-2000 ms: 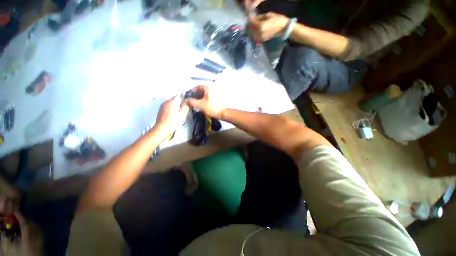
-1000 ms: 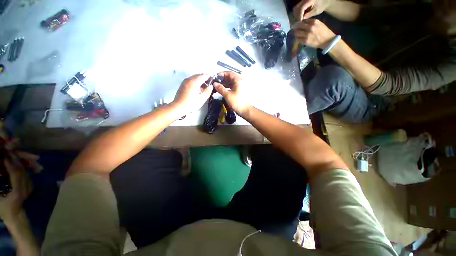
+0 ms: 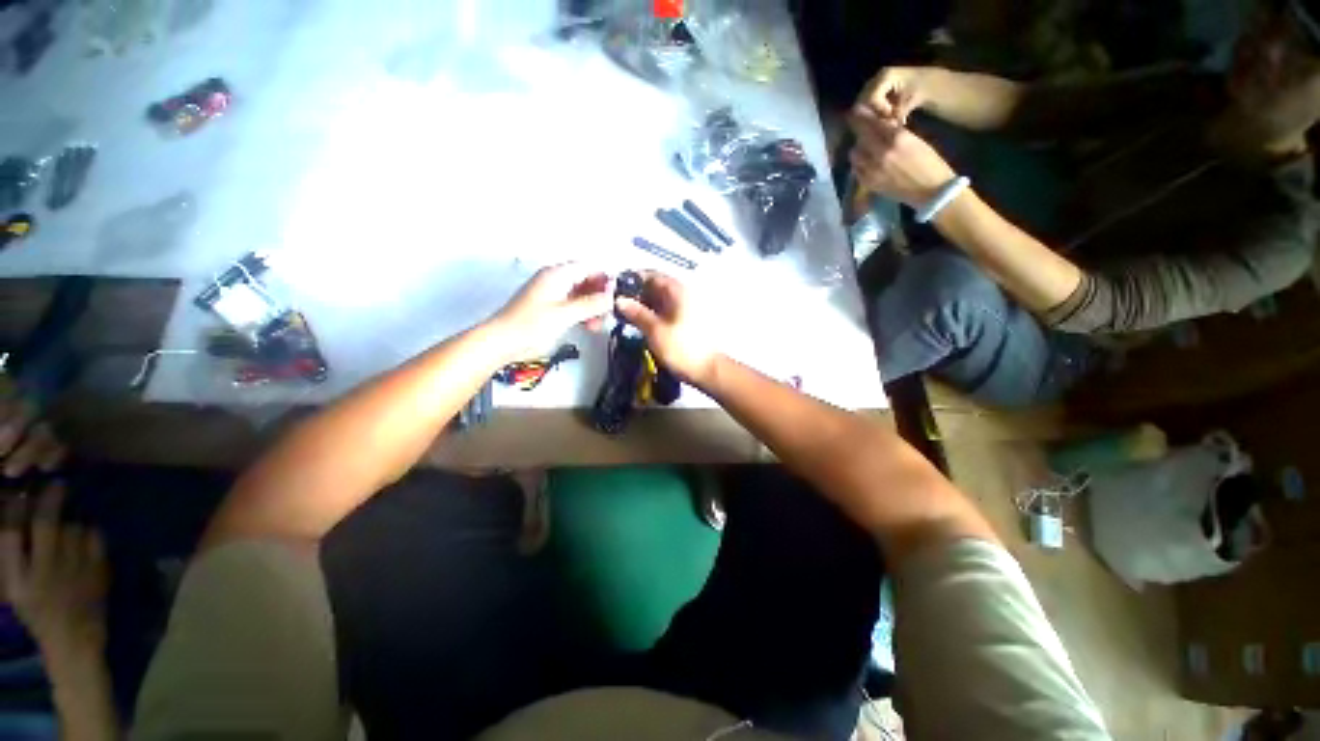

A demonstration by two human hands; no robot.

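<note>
My left hand (image 3: 557, 307) and my right hand (image 3: 666, 322) meet over the white table near its front edge. Both hold a small black part (image 3: 627, 285) between their fingertips. A black cable bundle (image 3: 618, 384) with yellow parts hangs or lies just below the fingers, reaching the table edge; whether it joins the small part is hidden. A thin lead with red and yellow ends (image 3: 534, 368) lies below my left hand, beside short dark pieces (image 3: 476, 405). Several black rods (image 3: 694, 226) lie beyond my right hand.
Bagged black parts (image 3: 770, 177) lie at the right and a bagged cable set (image 3: 280, 345) at the left. An orange-red cap (image 3: 667, 9) is at the far side. A person's hands (image 3: 892, 142) work at the right; another person's hand (image 3: 55, 565) shows at the left edge.
The view has shifted since the earlier frames. My hands stay together at the small part; my left fingers have opened somewhat around it. The red and yellow lead now shows clearly.
</note>
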